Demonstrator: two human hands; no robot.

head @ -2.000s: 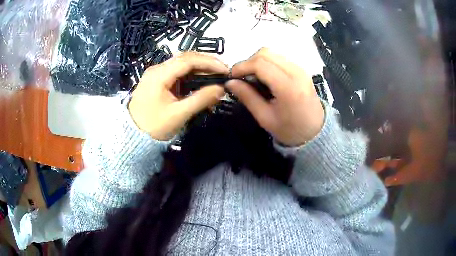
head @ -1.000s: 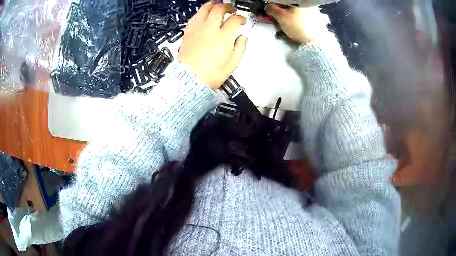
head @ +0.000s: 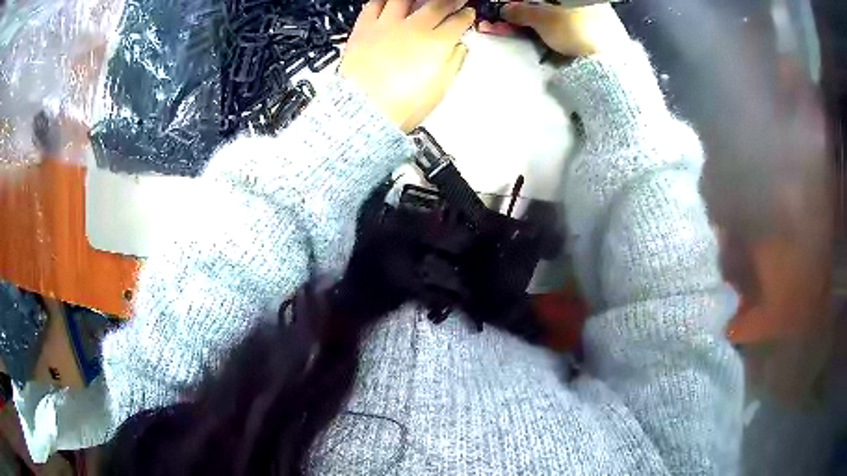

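My left hand [head: 409,60] lies over the white work plate [head: 506,121] at the top centre, its fingertips at the upper edge beside a small black piece [head: 488,11]. My right hand [head: 562,26] reaches in from the right, its fingertips at the same black piece. The piece is mostly cut off by the picture's top edge and a pale machine part. A black webbing strap [head: 457,191] with a buckle [head: 425,149] lies below my left hand and runs into a dark bunch near my body.
Loose black slider buckles [head: 269,56] lie in a heap at the upper left. A clear plastic bag [head: 153,88] packed with dark parts is beside them. Orange-brown table top [head: 56,232] shows at left. Blurred dark material is at the right.
Both hands have moved from the centre up to the top edge, and have stayed there over the last second with small shifts. The strap and buckle below came into view.
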